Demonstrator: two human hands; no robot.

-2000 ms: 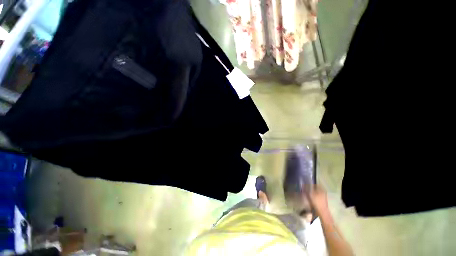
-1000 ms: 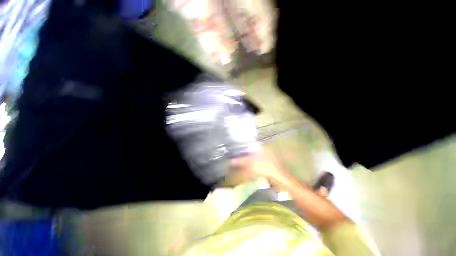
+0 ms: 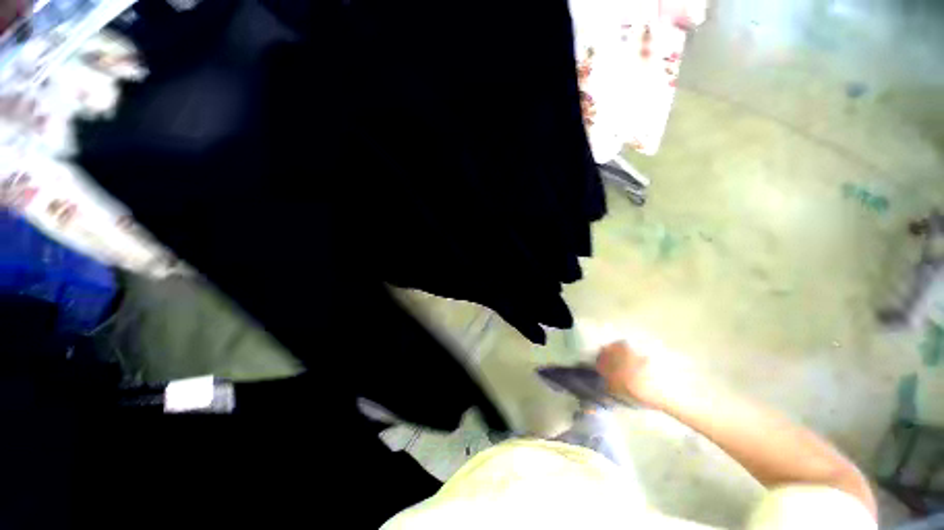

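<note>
My right hand (image 3: 623, 371) is at the lower middle, in front of my body, closed around the dark lint pad (image 3: 574, 382), which is seen nearly edge-on and blurred. Black garments (image 3: 445, 155) hang at the upper middle, above and left of the pad, with uneven lower edges. More black cloth (image 3: 207, 466) fills the lower left, with a small white tag (image 3: 197, 394) on its upper edge. The pad is apart from the hanging garments. My left hand is not visible.
Floral garments hang at the top (image 3: 637, 78) and far left (image 3: 83, 212). A blue crate (image 3: 52, 269) stands at the left. A caster (image 3: 624, 180) shows below the top floral garments. The greenish floor (image 3: 766, 259) is at the right, with a dark object at the lower right edge.
My right hand and the pad have moved away from the black cloth, down and right. The view has turned; black cloth now fills the lower left and more floor shows at the right.
</note>
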